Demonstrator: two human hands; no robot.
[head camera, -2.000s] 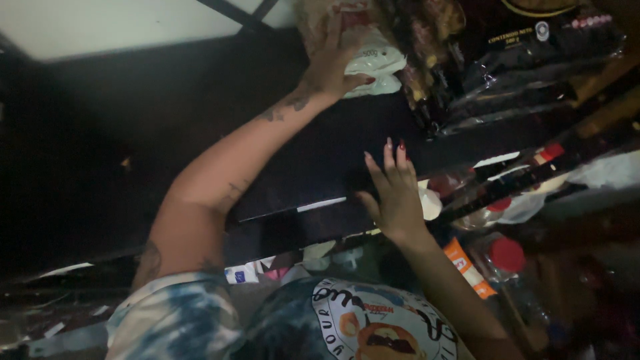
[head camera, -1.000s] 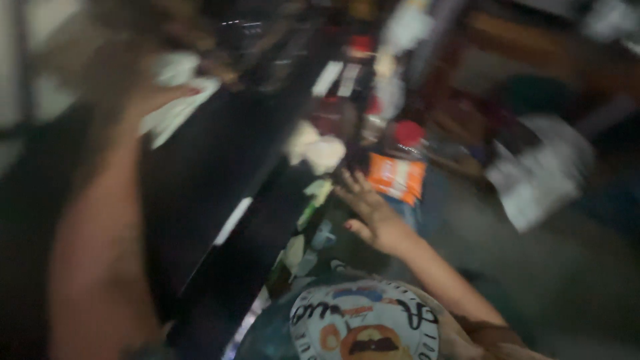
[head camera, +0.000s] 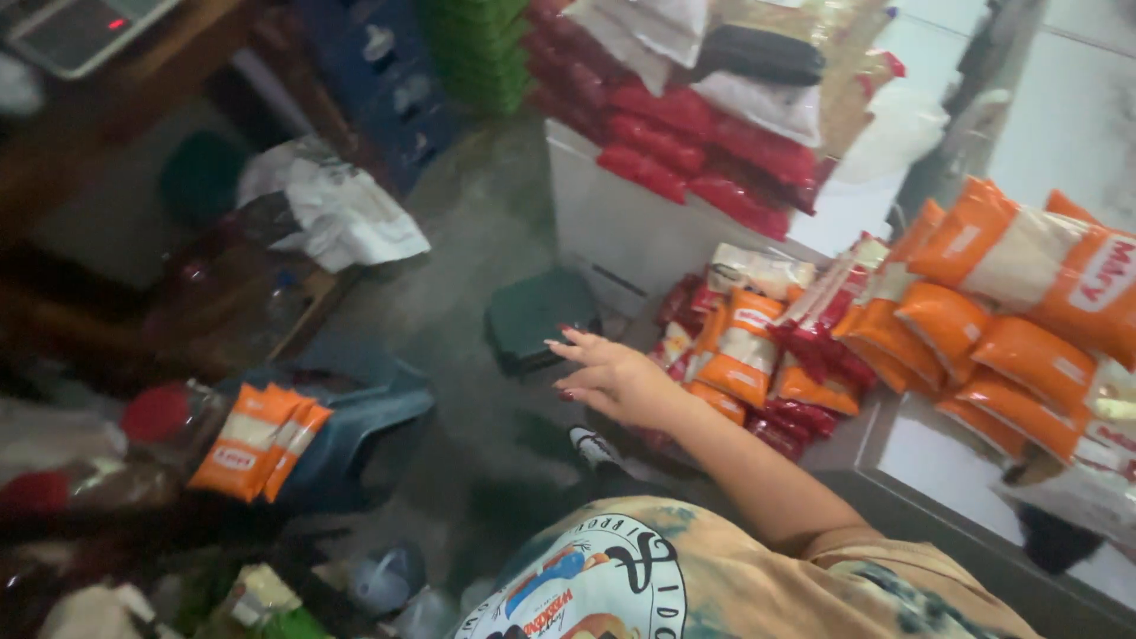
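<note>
My right hand (head camera: 617, 377) is held out over the floor, fingers apart and empty, just left of a pile of orange and red plastic packets (head camera: 745, 346). My left hand is out of the frame. More orange Mary packets (head camera: 1012, 311) are stacked at the right on a white surface. Red packets (head camera: 701, 142) lie at the top, with white and dark packets on them. A few orange packets (head camera: 253, 444) rest at the left by a blue-grey plastic stool or chair (head camera: 382, 399).
A dark green box-like object (head camera: 541, 315) stands on the floor. White crumpled bags (head camera: 346, 213) lie on a wooden shelf. Green stacked crates (head camera: 475, 53) and a blue drawer unit (head camera: 382, 62) are at the top. A scale with a red light (head camera: 80, 31) sits upper left.
The view has swung far to the right, from the dark shelf to the floor and packet piles. My left hand, earlier on a pale plastic packet, has left the view.
</note>
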